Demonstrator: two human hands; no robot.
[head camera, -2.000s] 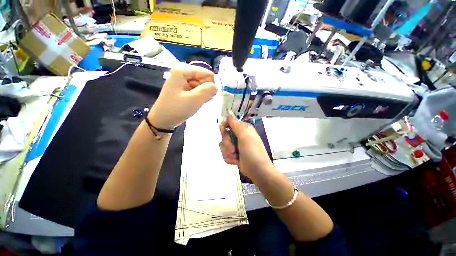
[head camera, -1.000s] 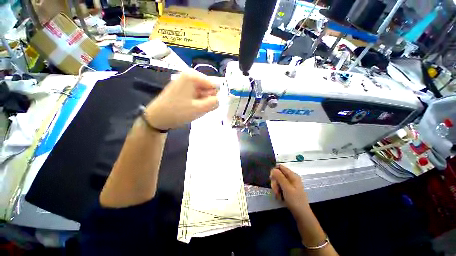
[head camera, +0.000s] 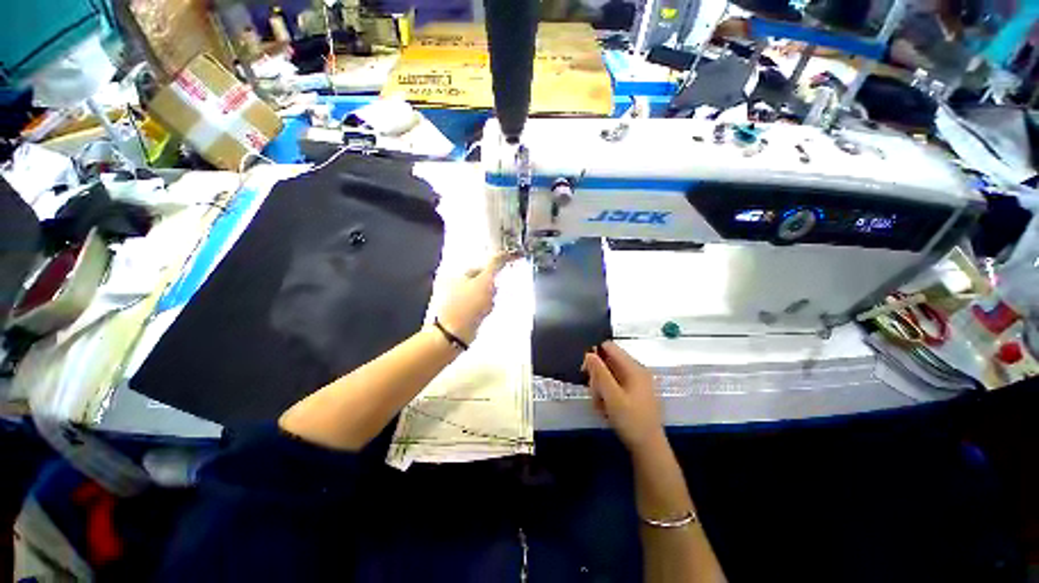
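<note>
The cream marked piece (head camera: 473, 387) lies under and in front of the needle area, its lined wide end over the table's front edge. My left hand (head camera: 469, 298) is on it, fingertips close to the presser foot (head camera: 540, 253); whether they pinch anything is unclear. A narrow black fabric panel (head camera: 570, 313) lies right of the cream piece. My right hand (head camera: 621, 382) is at its lower right corner; a small dark item shows at the fingertips, too small to name. The large black fabric panel (head camera: 308, 296) lies to the left, with a small dark round item (head camera: 357, 238) on it.
The white JACK machine head (head camera: 638, 211) spans the right side, with a black post above the needle. A green disc (head camera: 670, 329) lies on the bed. Cardboard boxes (head camera: 501, 74) stand behind. Red-handled scissors (head camera: 929, 325) lie at far right. Cloth scraps are piled at left.
My left hand has come down from its raised place beside the head to the cream piece near the needle. My right hand moved from the needle to the narrow black panel's corner. The view has shifted.
</note>
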